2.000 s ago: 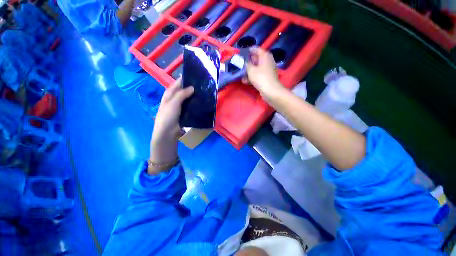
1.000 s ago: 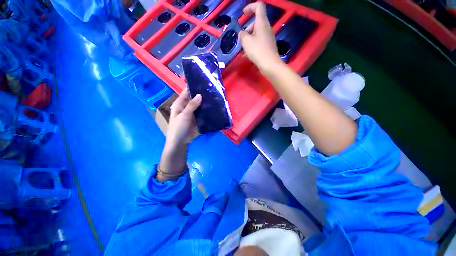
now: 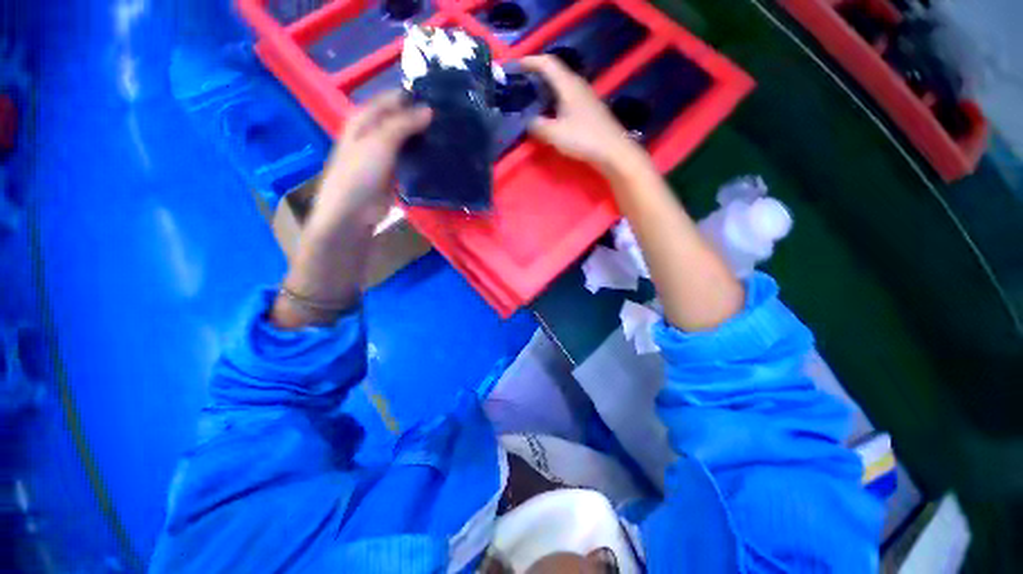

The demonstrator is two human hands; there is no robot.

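My left hand [image 3: 365, 151] grips a black glossy smartphone [image 3: 449, 151] by its left edge, above the red phone tray [image 3: 553, 224]. Bright glare covers the phone's upper end. My right hand [image 3: 578, 118] is over the tray, just right of the held phone. Its fingers are bent beside a dark phone with a round ring [image 3: 516, 92]; blur hides whether they grip it. Other phones lie in tray cells, round rings showing. The cell nearest me shows bare red plastic.
A white bottle [image 3: 757, 228] and crumpled white wipes [image 3: 611, 267] lie right of the tray. A brown box [image 3: 294, 224] is below its left side. A blue, yellow and white squeegee [image 3: 878, 465] lies at lower right. Another red tray [image 3: 897, 95] is at upper right.
The view has shifted. My left hand has raised the phone across the tray's left part. My right hand's raised finger has come down, and that hand is now close to the held phone.
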